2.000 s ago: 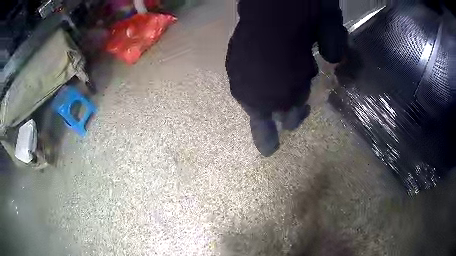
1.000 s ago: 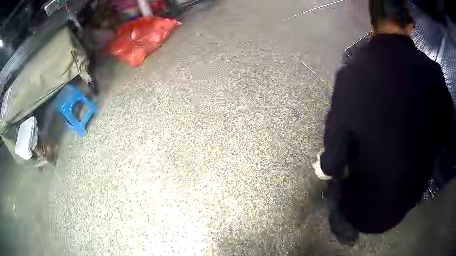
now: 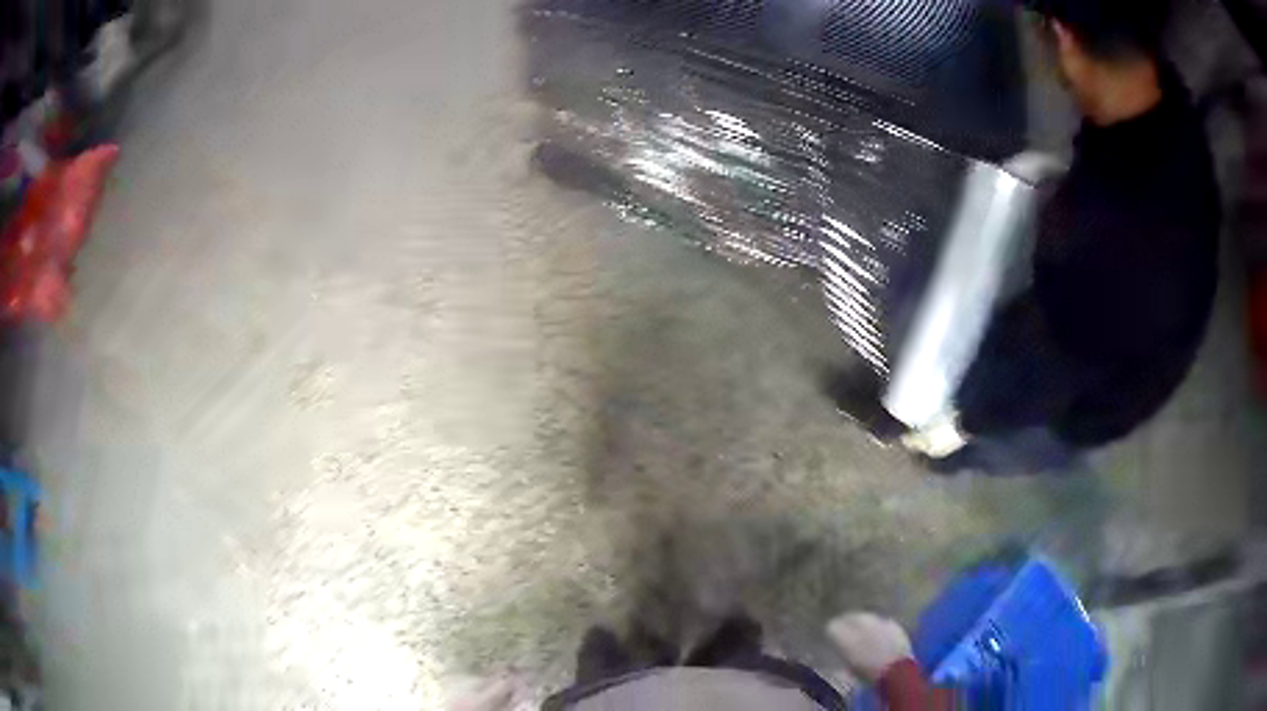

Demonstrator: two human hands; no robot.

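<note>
A black panel stack (image 3: 917, 63) stands at the top centre to right, with shiny clear film (image 3: 709, 174) around its near side. A person in dark clothes (image 3: 1125, 264) crouches at its right end and holds a whitish film roll (image 3: 959, 299) upright at a tilt against the stack, a light glove at its lower end. My right hand (image 3: 871, 642) is low in the picture, blurred, with a red cuff, beside the blue bin. My left hand (image 3: 486, 693) is mostly cut off by the bottom edge and blurred. No object shows in either hand, and the fingers are unclear.
A blue bin (image 3: 1021, 632) stands on the floor at the lower right, close to my right hand. A red plastic bag (image 3: 53, 236) lies at the left edge. Part of a blue stool (image 3: 20, 525) shows below it. My shoes are at the bottom centre.
The view has swung right, so the stack is nearer the centre. The other person now crouches at its right end with the film roll visible. The blue bin and my hands have come into view.
</note>
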